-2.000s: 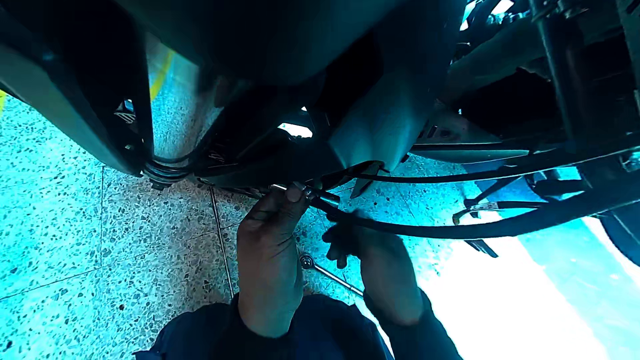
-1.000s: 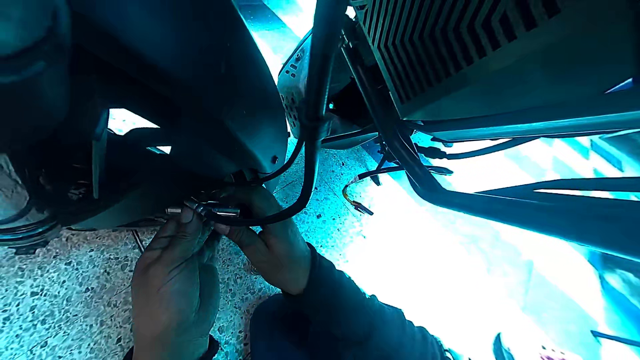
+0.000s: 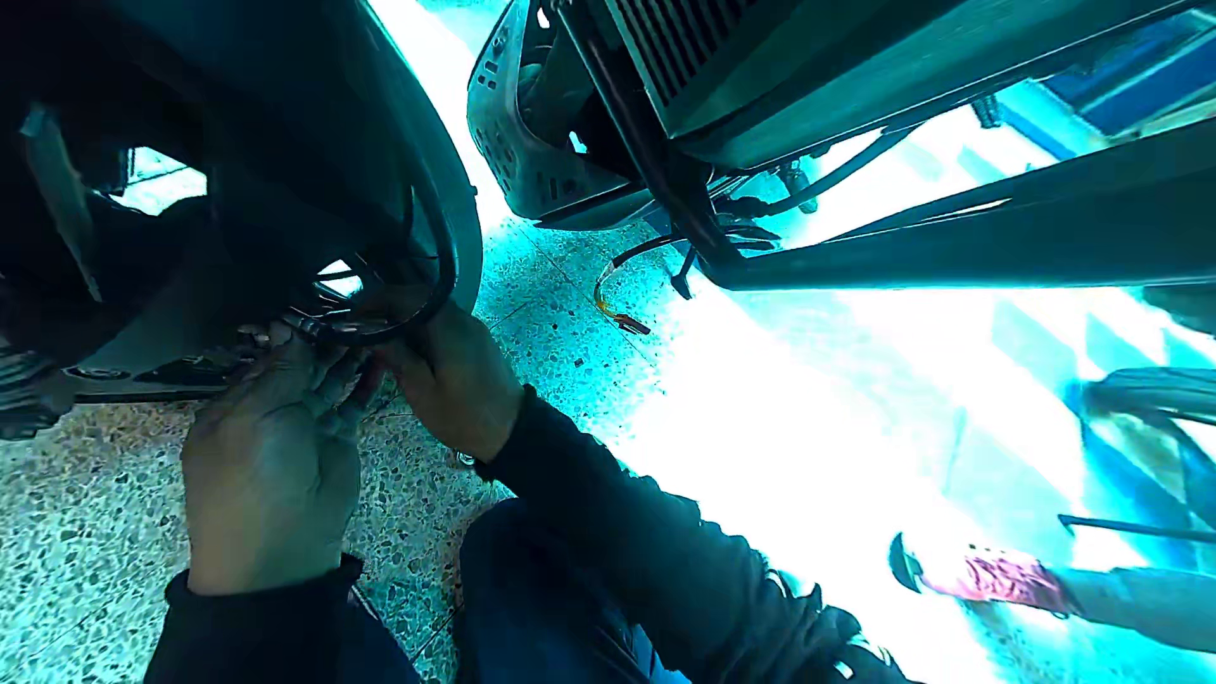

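Note:
Beneath a dark, curved vehicle body panel (image 3: 313, 114), my two hands work close together at the lower left. My left hand (image 3: 275, 456) has its fingertips raised to small metal fittings (image 3: 256, 332) under the panel; what they grip is too dark to tell. Beside it, my right hand (image 3: 461, 380) reaches in from the right, its fingers at a black cable (image 3: 380, 334) that loops down from the panel. Its fingertips are partly hidden in shadow.
A black tubular frame (image 3: 684, 204) and a slatted dark panel (image 3: 760, 85) stand at the upper right. A lead with a clip-like end (image 3: 630, 324) lies on the speckled floor (image 3: 556, 380). At the lower right shows another person's pink shoe (image 3: 1012, 578).
The view has swung strongly to the right since the earliest frame. The metal socket-like piece seen between my fingers one second ago is now hard to see. Another person's shoe and leg now show.

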